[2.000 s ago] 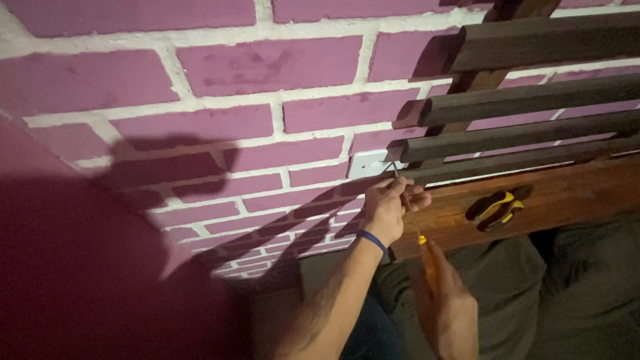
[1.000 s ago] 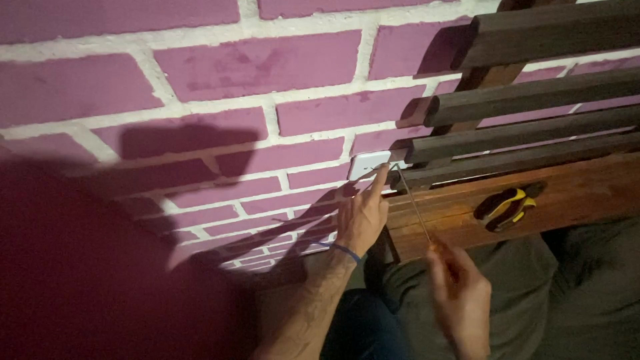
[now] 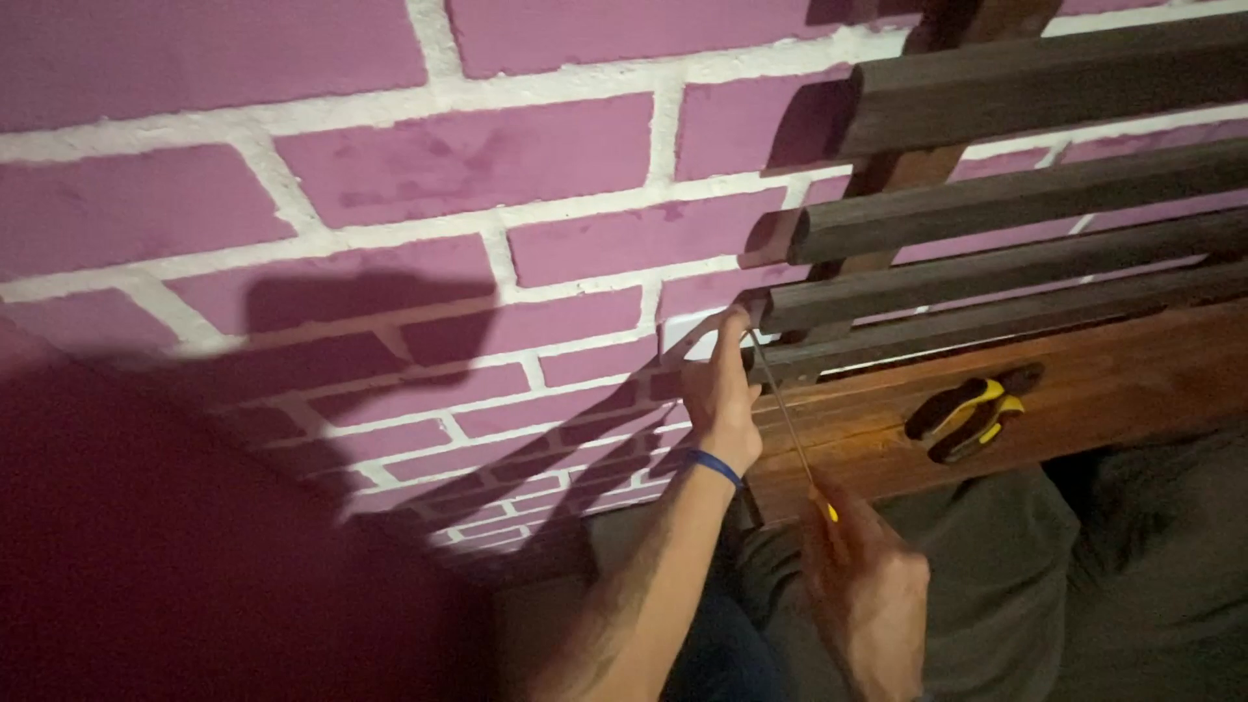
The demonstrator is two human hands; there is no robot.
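Note:
My right hand point(image 3: 863, 575) is closed on the yellow handle of a long, thin screwdriver point(image 3: 780, 395), whose shaft slants up and left. Its tip is by the fingertips of my left hand point(image 3: 723, 390), at the end of the dark slats. Those fingers reach up over a white wall plate point(image 3: 687, 336) on the purple brick wall and cover part of it; whether they pinch anything is hidden. A blue band circles my left wrist. Black-and-yellow pliers point(image 3: 965, 414) lie on the brown wooden ledge point(image 3: 1121, 380), to the right of both hands.
Dark wooden slats point(image 3: 1024, 195) run along the wall at the right, just above the ledge. Dark grey-green fabric point(image 3: 975, 565) lies below the ledge. The purple brick wall point(image 3: 468, 156) with white joints fills the left, with shadows cast over it.
Two seconds ago both hands were lower, with the left fingers curled below the plate. My left hand has moved up onto the plate, and the screwdriver's shaft now shows between the hands.

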